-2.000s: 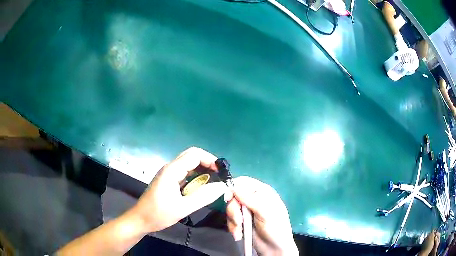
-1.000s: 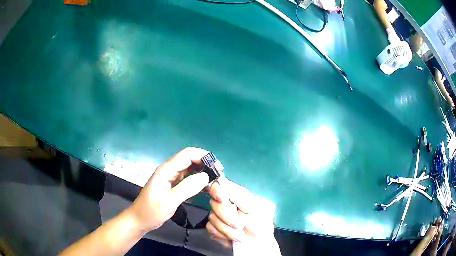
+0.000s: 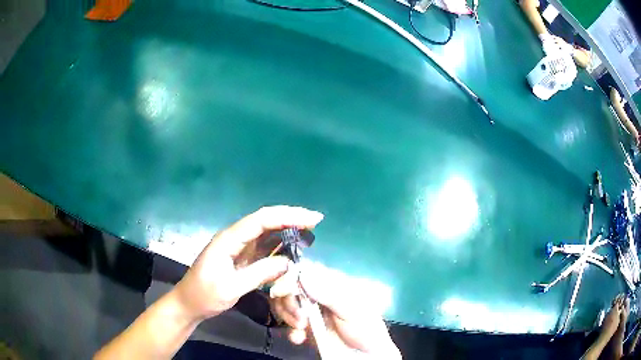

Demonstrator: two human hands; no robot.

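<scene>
A cable assembly with white sleeving point(image 3: 313, 322) runs down from the dark connector-like end point(image 3: 292, 242) between my hands, above the table's near edge. My left hand point(image 3: 235, 264) curls around the black tape roll point(image 3: 306, 238), which shows only in part behind the dark end; my thumb and fingers are on either side of it. My right hand point(image 3: 337, 302) holds the white sleeving just below the dark end, its fingertips close to my left thumb. Glare washes out part of my right hand.
The green table point(image 3: 267, 155) has a curved near edge. White cables with blue ends point(image 3: 580, 256) and a harness pile point(image 3: 624, 246) lie at right. A long white cable point(image 3: 422, 49), white fan point(image 3: 552, 76) and black cord point(image 3: 299, 8) are farther off. Orange sheet point(image 3: 109, 8) at far left; coworkers' hands at right.
My hands and the cable end have shifted slightly left. The tape roll has turned from showing its yellow core to mostly hidden. The orange sheet has come into view.
</scene>
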